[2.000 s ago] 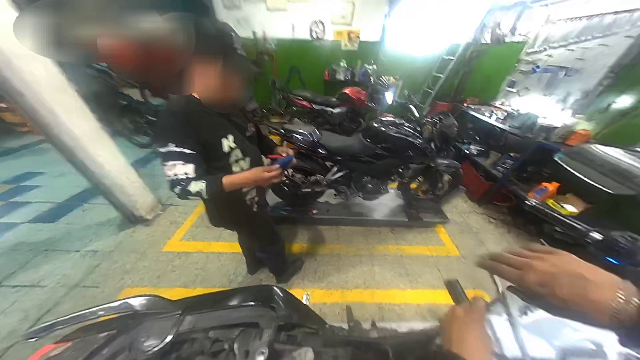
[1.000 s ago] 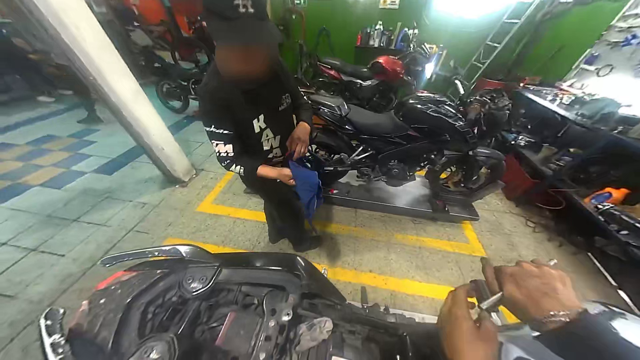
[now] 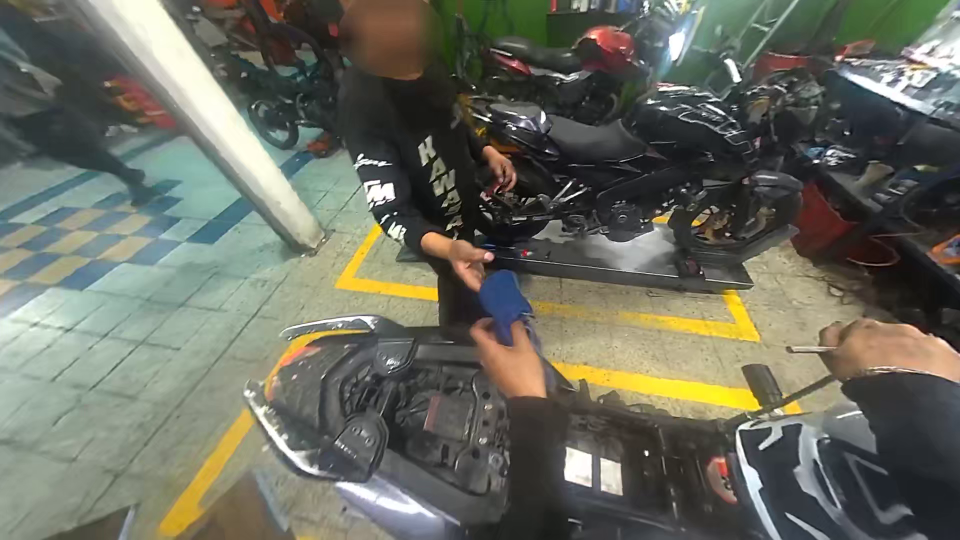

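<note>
My left hand (image 3: 511,360) is closed on the lower part of a blue cloth (image 3: 504,298), above the open seat area of a motorcycle (image 3: 442,420). Just beyond the cloth's top is a co-worker's open hand (image 3: 469,262); whether the two touch is unclear. At the right, my right hand (image 3: 892,349) is curled around a thin metal rod or tool, whose light tip (image 3: 810,349) sticks out to the left. Below that hand lie a black rubber grip (image 3: 762,385) and the motorcycle's black and white fuel tank (image 3: 817,465).
A co-worker in a dark printed sweatshirt (image 3: 405,150) stands across the motorcycle. Behind, a black motorcycle (image 3: 622,165) rests on a low lift platform (image 3: 615,262). A white pillar (image 3: 217,127) rises at the left. Another person (image 3: 67,112) is at the far left. A red bin (image 3: 832,225) stands at the right.
My left hand has moved left, away from my right hand, and now holds the blue cloth, which the co-worker held a second ago. The co-worker's hand is now open.
</note>
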